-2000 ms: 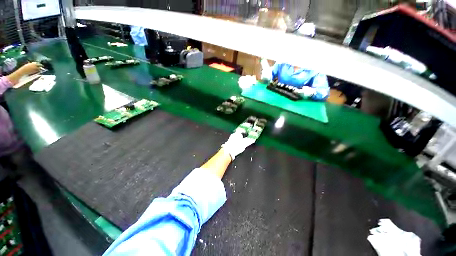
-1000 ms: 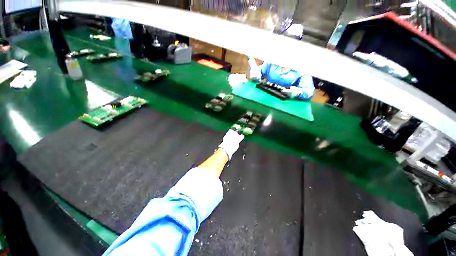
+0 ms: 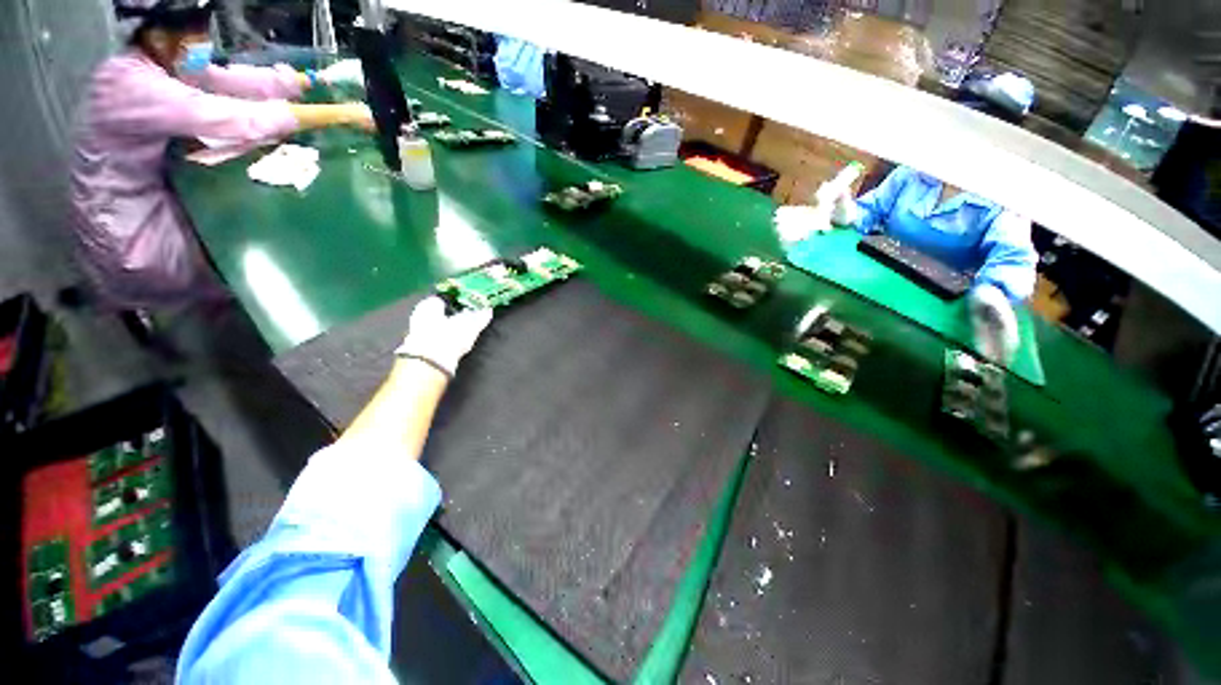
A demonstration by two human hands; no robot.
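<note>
My left hand (image 3: 439,335), in a white glove with a dark tip at the thumb, grips the left end of a long green circuit board (image 3: 520,278). The board lies at the far edge of the left black foam mat (image 3: 576,428), with pale parts and a dark block on top. My right hand is not in view. Another green board (image 3: 826,353) lies on the green bench (image 3: 643,248) beyond the mats, away from my hand.
More boards lie farther along the bench, one (image 3: 975,391) at right. A person in blue (image 3: 924,214) sits across; a person in pink (image 3: 134,161) works at left. A black bin (image 3: 201,488) holds boards at lower left. A pale lamp bar (image 3: 857,94) crosses above.
The view has turned left. My left hand has let go of the middle board and moved to the long board at left. A green gap now shows between the left and middle mats.
</note>
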